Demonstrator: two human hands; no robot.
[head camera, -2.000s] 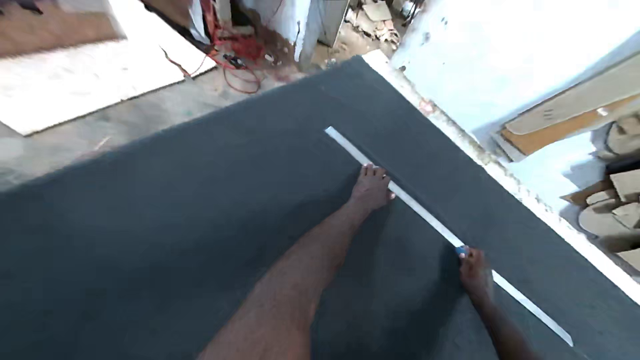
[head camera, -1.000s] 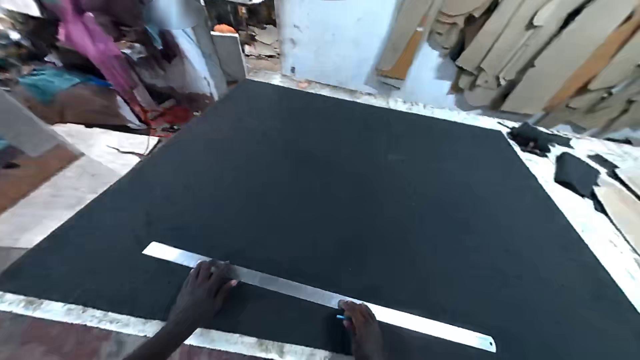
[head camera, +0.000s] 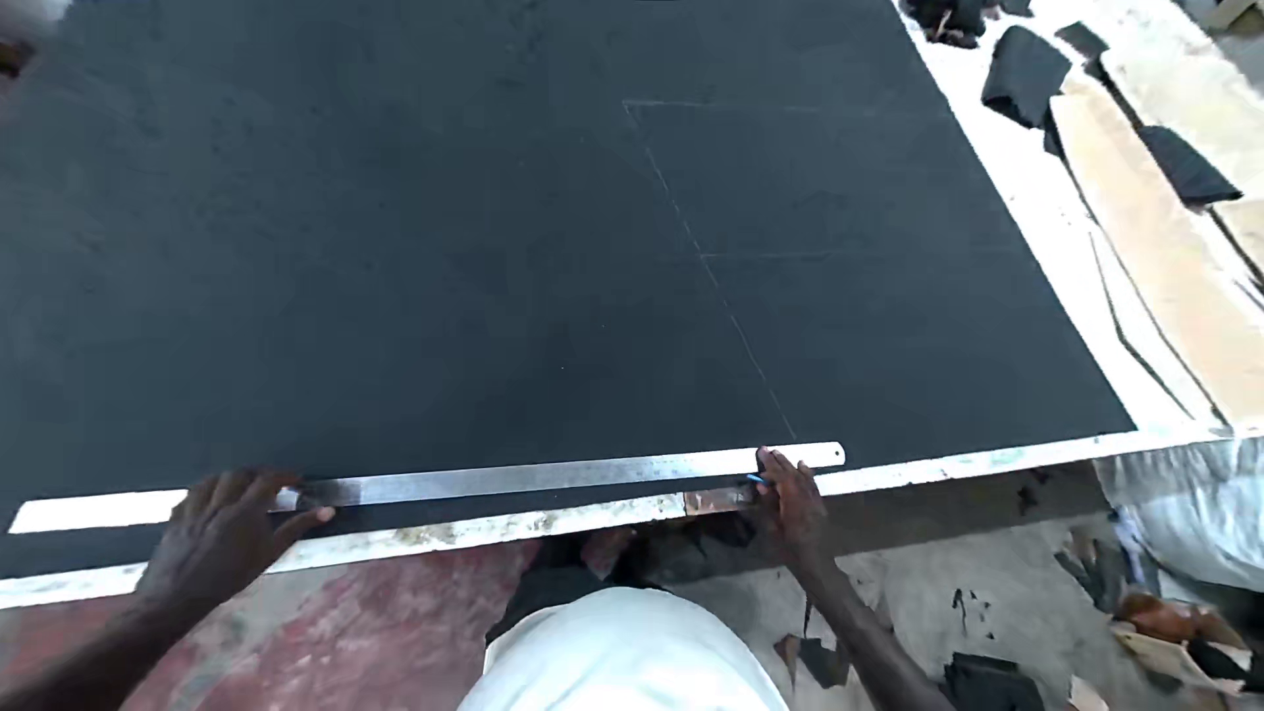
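Note:
A long steel ruler (head camera: 553, 478) lies flat on a dark sheet of material (head camera: 444, 296), close to and nearly along the table's near edge. My left hand (head camera: 227, 523) presses on the ruler's left part with fingers spread. Near the ruler's right end my right hand (head camera: 790, 499) rests its fingertips on the metal, with a small blue-tipped item, perhaps a pen, in its fingers. Thin pale lines (head camera: 706, 259) are drawn on the sheet, one slanting down to the ruler near my right hand.
The white table edge (head camera: 987, 464) runs in front of my body. At the right lie dark offcuts (head camera: 1027, 74) and long beige pieces (head camera: 1155, 237). On the floor are more scraps (head camera: 987, 681), and a silvery plastic-like bag (head camera: 1195, 504) stands at the lower right.
The view has swung widely. Both hands stay on the ruler, which one second ago lay tilted farther from the near edge and now lies nearly along it.

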